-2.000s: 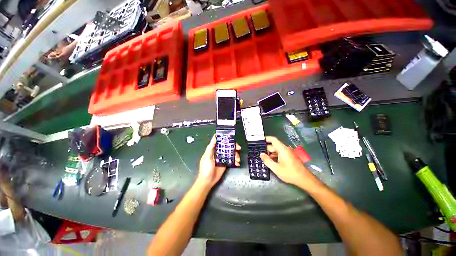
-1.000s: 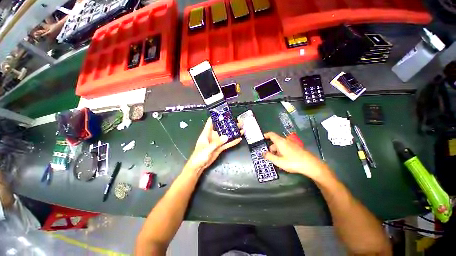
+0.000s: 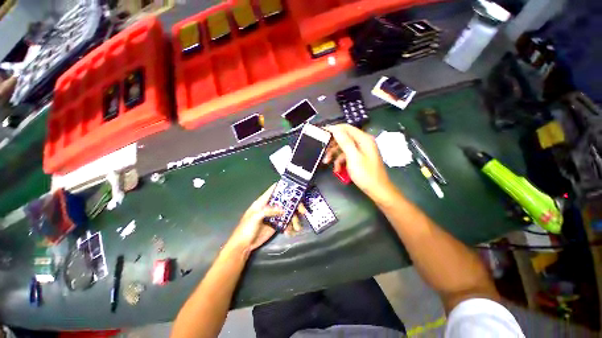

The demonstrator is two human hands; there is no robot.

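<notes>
An open flip phone (image 3: 288, 198) is tilted in my left hand (image 3: 254, 224), which grips its keypad half. Its white-framed screen half (image 3: 309, 153) points up and to the right. My right hand (image 3: 360, 158) is at the upper right of the screen half, fingers bent; whether it grips the phone is unclear. A red piece (image 3: 342, 174) shows under the right fingers. A second open phone (image 3: 319, 210) lies on the mat behind the held one, partly covered, its white half (image 3: 281, 159) showing at the left.
Red trays (image 3: 181, 99) stand along the back. Two loose displays (image 3: 300, 113) and a black keypad housing (image 3: 352, 105) lie before them. White stickers (image 3: 394, 148), slim tools (image 3: 430, 173) and a green electric screwdriver (image 3: 521, 191) are at the right. A red block (image 3: 161, 271) and a pen (image 3: 117, 284) lie left.
My right hand has left the second phone's keypad and moved up beside the held phone's screen. The held phone now tilts right and overlaps the second phone. The view has shifted right.
</notes>
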